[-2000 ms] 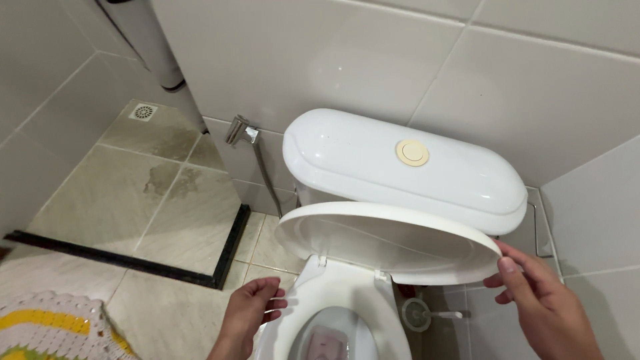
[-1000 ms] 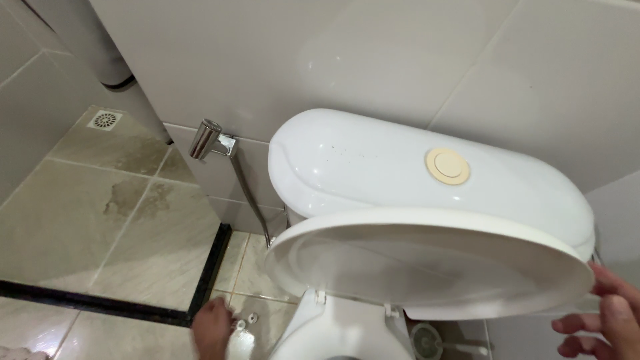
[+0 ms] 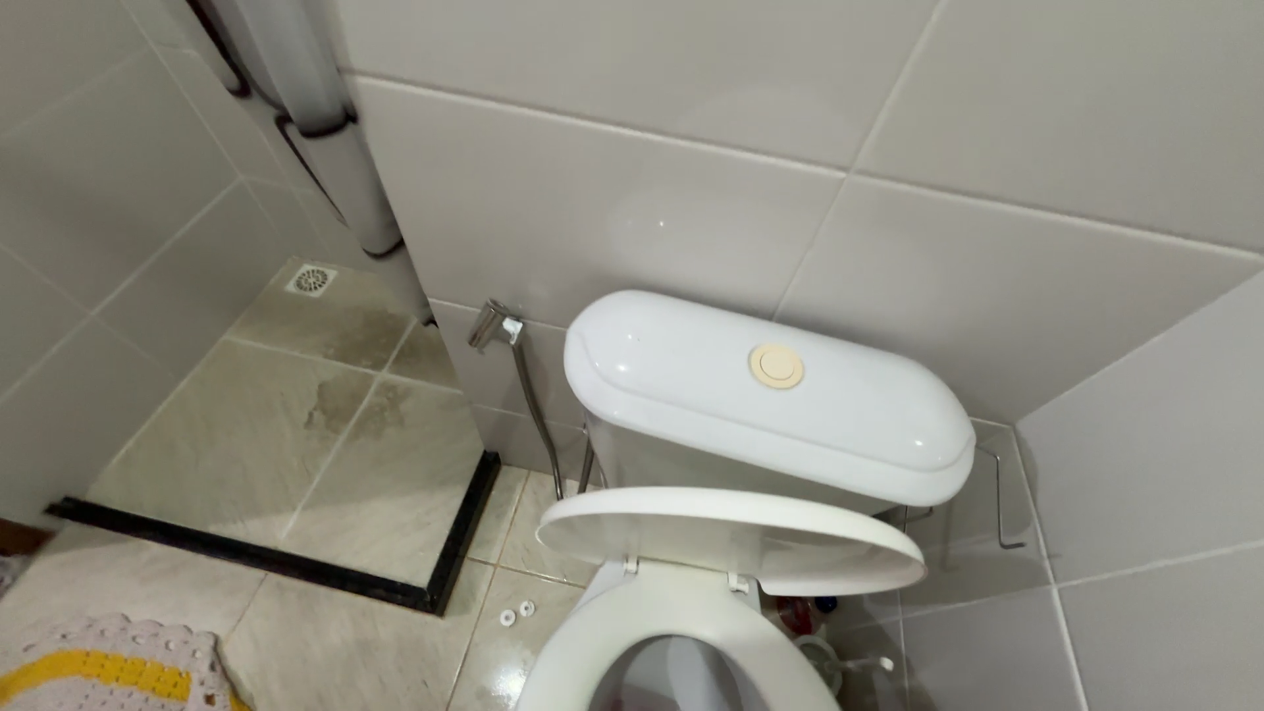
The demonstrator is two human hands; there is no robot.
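Note:
Neither of my hands shows in the head view. A white toilet lid (image 3: 731, 541) stands raised against the front of the white cistern (image 3: 750, 395), which has a cream round flush button (image 3: 776, 365) on top. Below the lid lies the white toilet seat (image 3: 681, 602), lowered on the bowl, whose near part is cut off by the frame's bottom edge. Two small white plastic pieces, a left one (image 3: 508, 617) and a right one (image 3: 526, 608), lie on the floor tiles left of the seat.
A chrome bidet sprayer (image 3: 491, 324) hangs on the tiled wall left of the cistern. A black shower curb (image 3: 257, 561) borders the wet-stained floor with its drain (image 3: 312, 280). A crocheted mat (image 3: 109, 671) lies at lower left, and a wire holder (image 3: 999, 499) is right of the cistern.
Both hands have gone out of view. Earlier the right hand was at the lid's right edge and the left hand was by the seat's left side, then low over the floor. The lid remains raised.

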